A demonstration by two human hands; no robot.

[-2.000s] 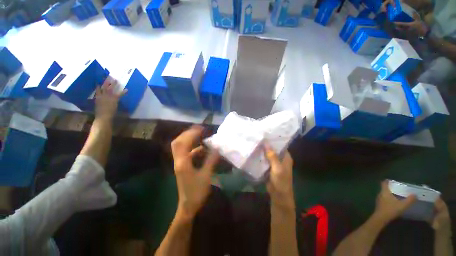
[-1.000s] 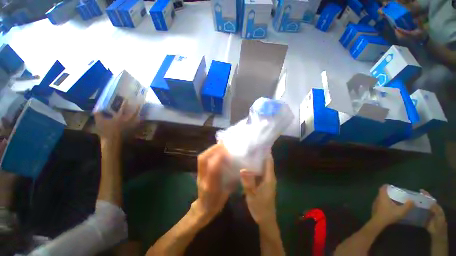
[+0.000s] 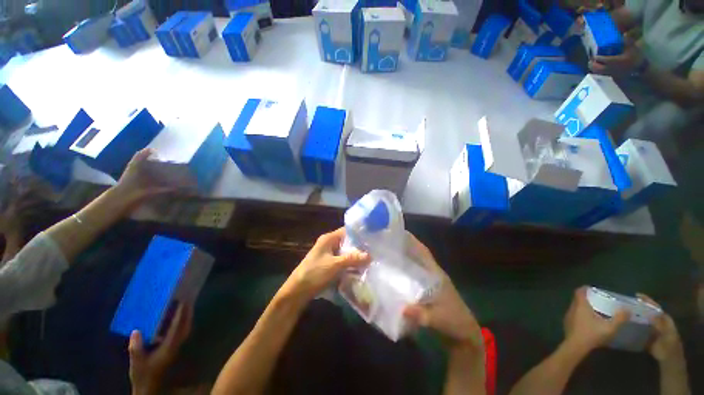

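Observation:
My left hand point(image 3: 320, 270) and my right hand point(image 3: 448, 308) hold a crumpled translucent plastic bag point(image 3: 394, 270) over my lap, just off the table edge. A blue patch shows at the bag's upper end and a yellowish bit at its left side. My left fingers grip its left side, my right fingers its lower right. What is inside cannot be made out clearly. An open box point(image 3: 378, 168) with a greyish inner face stands at the table edge just beyond the bag.
Blue-and-white boxes stand along the white table point(image 3: 255, 62). An open box with clear pieces point(image 3: 548, 158) is at the right. At the left, a person's hands hold a white-faced box and a blue box point(image 3: 153, 285). At the right, another person holds a small white-topped box point(image 3: 625, 316).
The bag has moved down toward my lap and turned, and both hands have shifted on it. The open box's tall panel no longer stands up. At the left, a blue box now hangs below the table edge.

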